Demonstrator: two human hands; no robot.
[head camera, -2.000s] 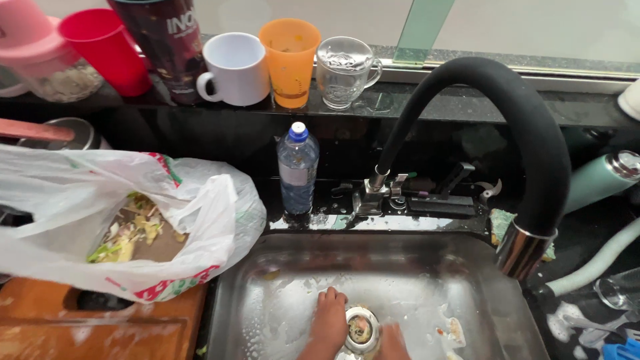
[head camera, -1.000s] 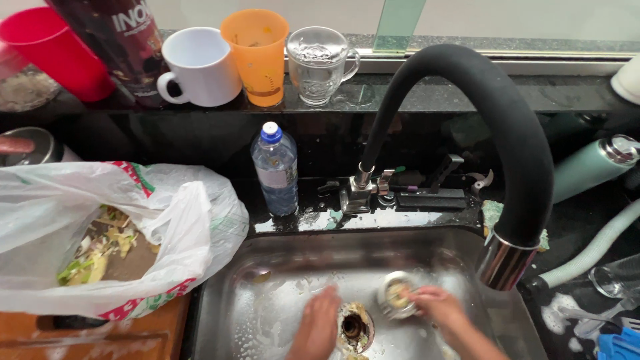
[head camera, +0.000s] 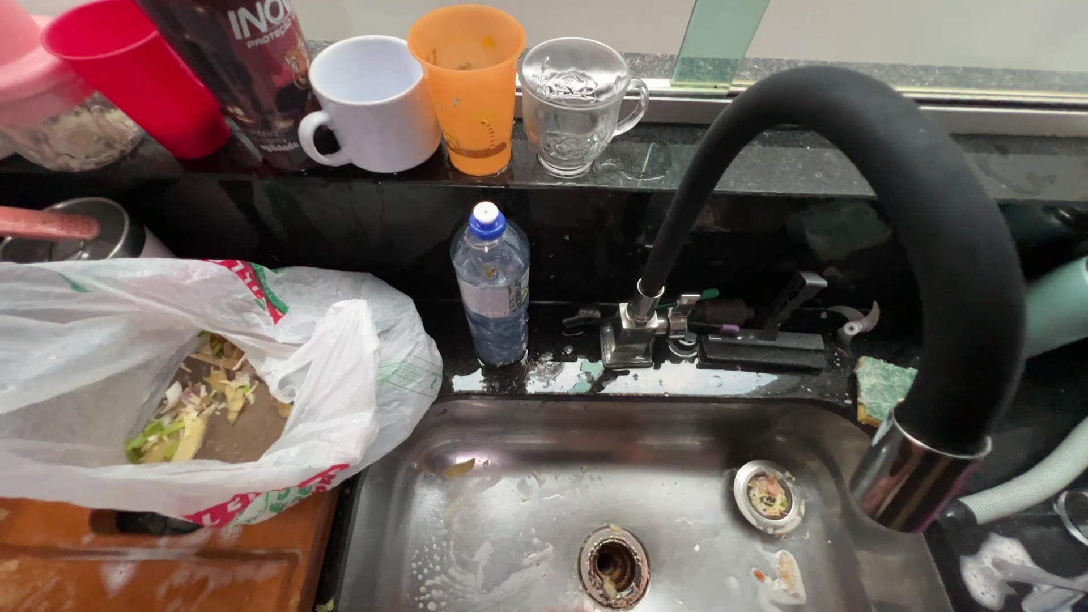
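Neither of my hands can be made out in the view now, apart from a faint skin-toned blur at the bottom edge. In the steel sink (head camera: 510, 527) the drain hole (head camera: 614, 568) is uncovered, with scraps stuck around its rim. A metal sink strainer (head camera: 768, 497) holding food scraps rests at the right rear of the basin. Left of the sink, a white plastic bag (head camera: 357, 340) lies open with vegetable peelings (head camera: 191, 416) inside. The black flexible faucet (head camera: 960, 255) arches over the basin's right side.
A clear plastic bottle (head camera: 493, 297) with a blue cap stands behind the sink. On the ledge are a white mug (head camera: 378, 110), an orange cup (head camera: 472, 93) and a glass mug (head camera: 571, 110). A green sponge (head camera: 884, 387) lies behind the faucet's spout. A wooden board (head camera: 246, 561) is at lower left.
The strainer was in the drain, then in my right hand beside it; now it lies at the basin's right rear, let go. Both hands have moved out of view.
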